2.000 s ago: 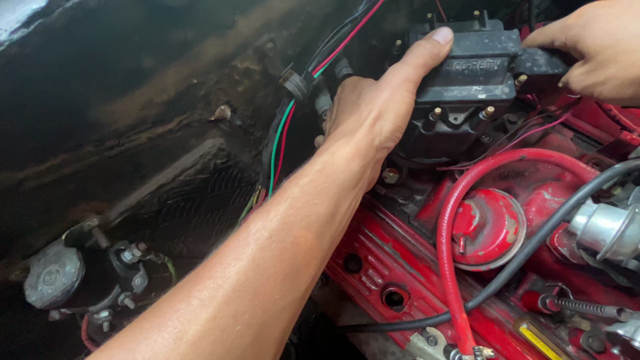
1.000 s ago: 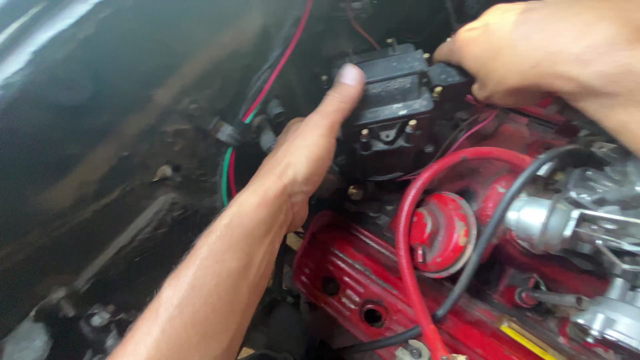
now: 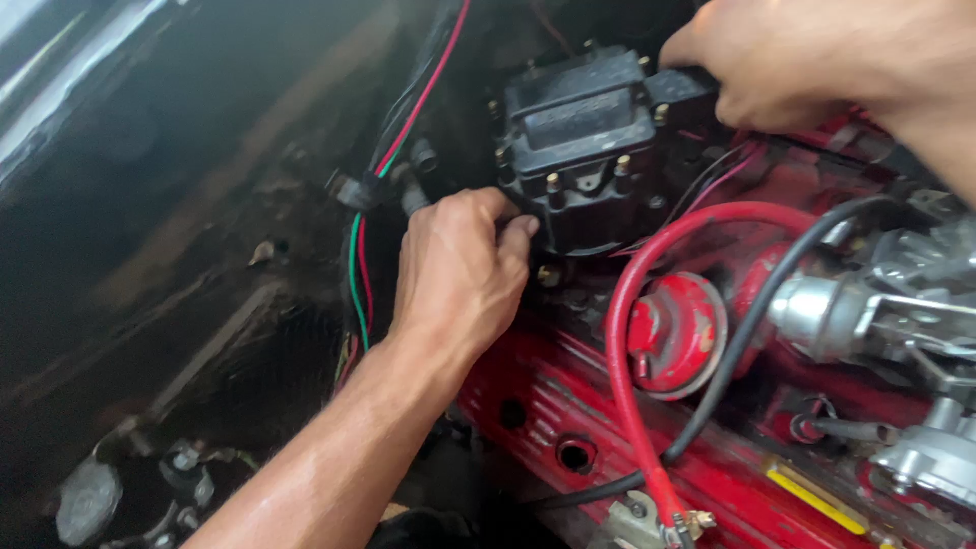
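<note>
A black distributor cap (image 3: 583, 122) with brass terminals stands at the rear of a red engine. My left hand (image 3: 465, 259) is at the cap's lower left side, its fingers curled and thumb near the housing; the fingertips are partly hidden, so whether they grip anything does not show. On the far side, my right hand (image 3: 770, 69) is at the dark block (image 3: 682, 85) that juts from the cap's right side, with its fingers bent around that block's end. Blur and the angle hide the contact there.
A red cable (image 3: 621, 328) and a black hose (image 3: 736, 347) arch over the red valve cover (image 3: 534, 374). Red and green wires (image 3: 358, 267) hang left of my left hand. A silver carburetor part (image 3: 816, 316) lies right. The dark firewall (image 3: 191, 191) fills the left.
My left hand has come down from the cap's top edge to its lower left side; its thumb no longer lies on top. My right hand stays by the block at the cap's right.
</note>
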